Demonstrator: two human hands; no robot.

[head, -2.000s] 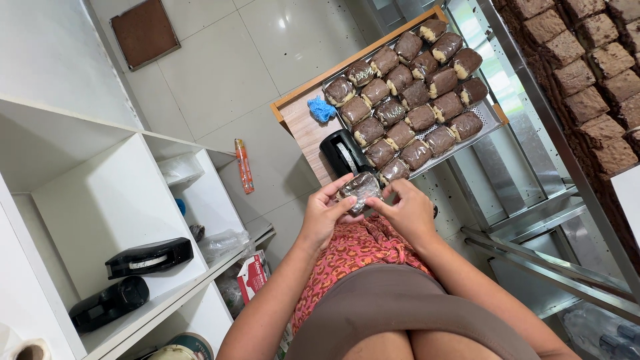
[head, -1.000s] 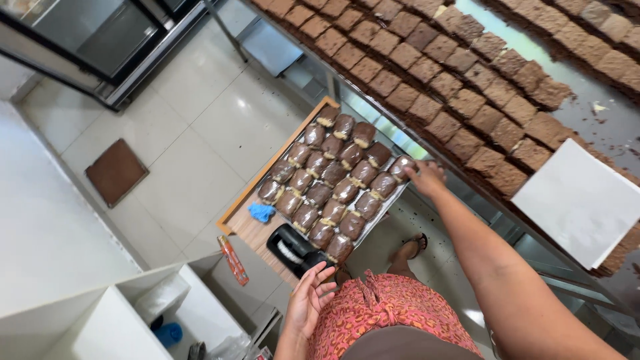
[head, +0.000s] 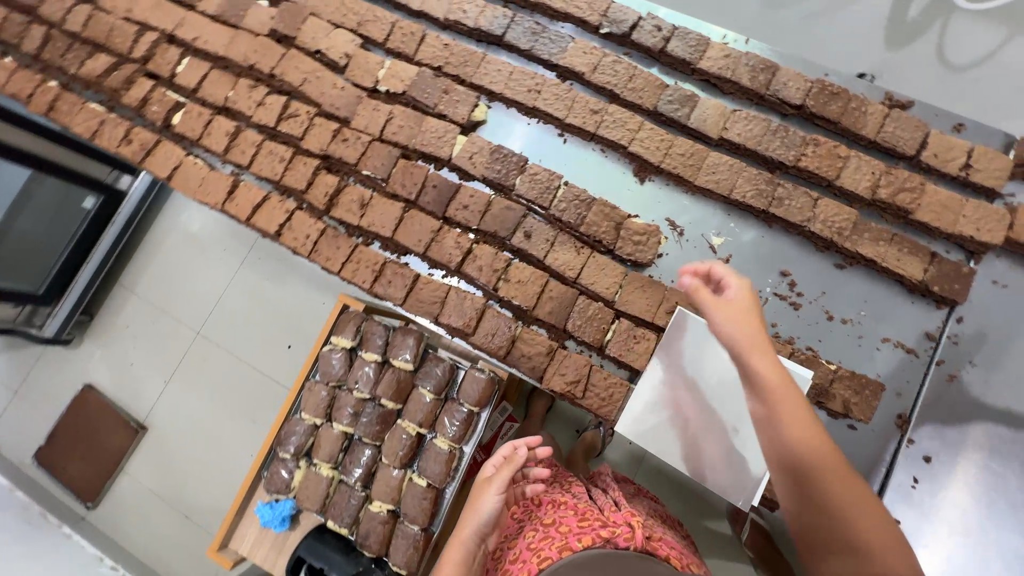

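Note:
My right hand [head: 724, 304] is over the top corner of a stack of clear plastic sheets [head: 692, 408], its fingers bent; whether it grips anything cannot be told. The sheets lie across rows of cut brownie squares [head: 492, 332] on the metal table [head: 744, 248]. My left hand [head: 512, 488] hangs low in front of the patterned clothing, fingers apart and empty. To its left, a tray of film-wrapped brownies [head: 384, 416] with pale filling rests on a wooden board [head: 264, 532].
Beside the wrapped brownies are a crumpled blue thing [head: 275, 514] and a black device [head: 328, 556], partly cut off. A brown square slab [head: 90, 445] lies on the tiled floor. Crumbs [head: 792, 292] are scattered on the table. A dark-framed glass cabinet [head: 56, 224] stands at left.
My right hand has moved from the wrapped brownies' tray to the plastic sheets. Two seconds ago both hands held a wrapped brownie. The view has swung toward the metal table.

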